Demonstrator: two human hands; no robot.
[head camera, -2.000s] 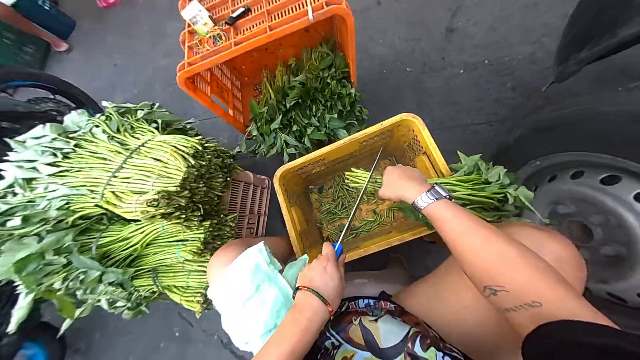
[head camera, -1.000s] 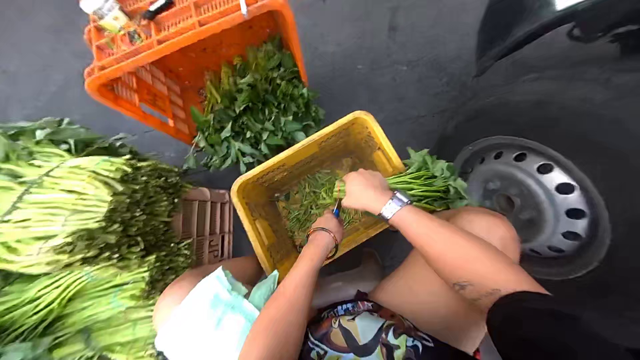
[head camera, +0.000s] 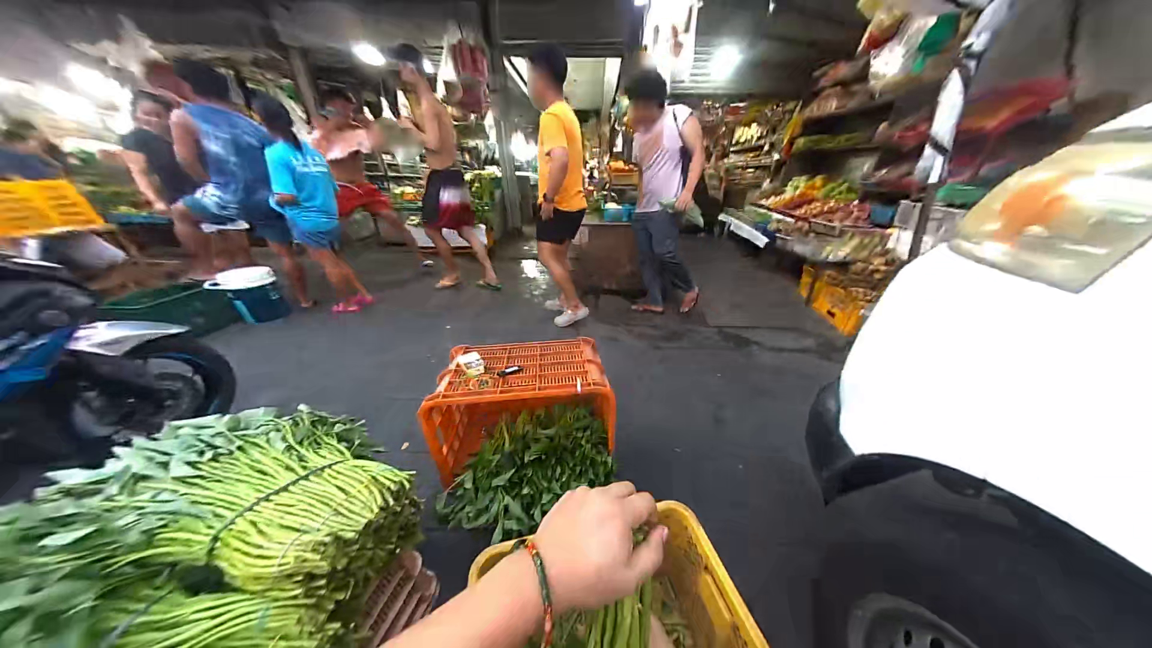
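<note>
My left hand (head camera: 605, 544), with a braided bracelet at the wrist, is closed around the upper part of a bunch of long green vegetable stems (head camera: 621, 621) over the yellow plastic crate (head camera: 711, 576). No knife shows in this view. My right hand is not clearly visible; only a bit of skin shows behind the stems at the bottom edge. Beyond the yellow crate, leafy greens (head camera: 540, 468) spill from an orange plastic crate (head camera: 517, 378) lying on its side. Big tied bundles of leafy stems (head camera: 297, 513) are heaped at the left.
A brown crate (head camera: 400, 598) stands beside the bundles. A motorcycle (head camera: 117, 369) is at the left, a white vehicle (head camera: 999, 360) close on the right. Several people walk or stand beyond, near a white-lidded bucket (head camera: 252, 292) and market stalls (head camera: 819, 207). Small items lie on the orange crate.
The view has tilted up strongly to the market. My left hand, earlier on a blue-handled knife, now grips the stems; the knife and my right hand's watch are out of sight.
</note>
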